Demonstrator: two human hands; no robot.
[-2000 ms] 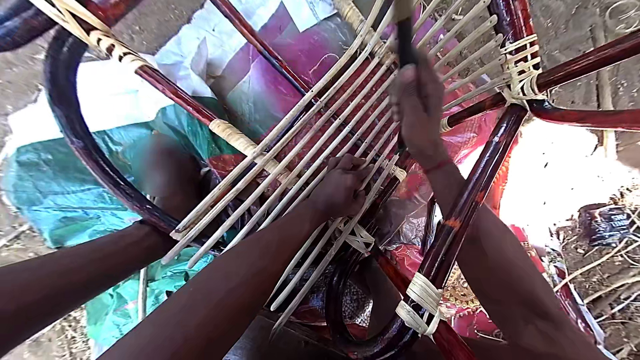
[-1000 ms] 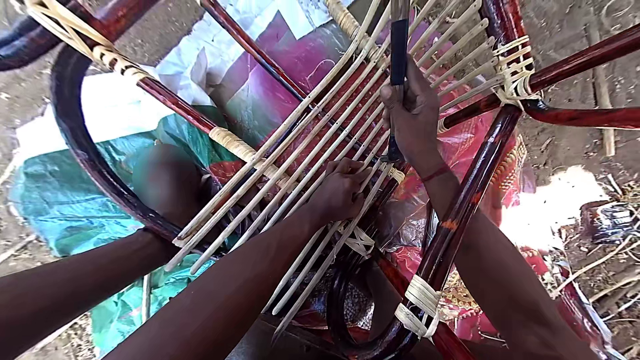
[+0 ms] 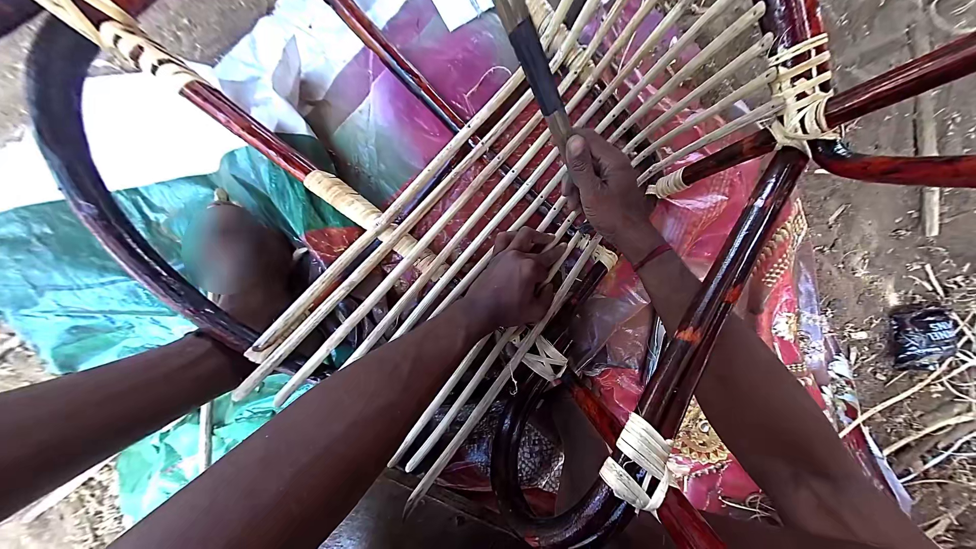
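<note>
A frame of dark red lacquered cane poles, bound with pale cane strips, holds a slanting row of thin pale rods. My left hand has its fingers curled around one rod near the lashed cross pole. Just above and to the right, my right hand grips a long hand tool with a dark-wrapped section; its upper end leaves the view and its lower end is hidden by the hand. Crossing cane strips bind the frame below my left hand.
A curved dark pole arches at left, beside a bare foot, partly blurred. Green plastic sheeting and red patterned cloth lie underneath. At right, a crumpled black packet and loose cane strips rest on bare soil.
My right hand has moved slightly down and left along the rods, and the tool's top now leans further left. My left hand stays at nearly the same place on the rods.
</note>
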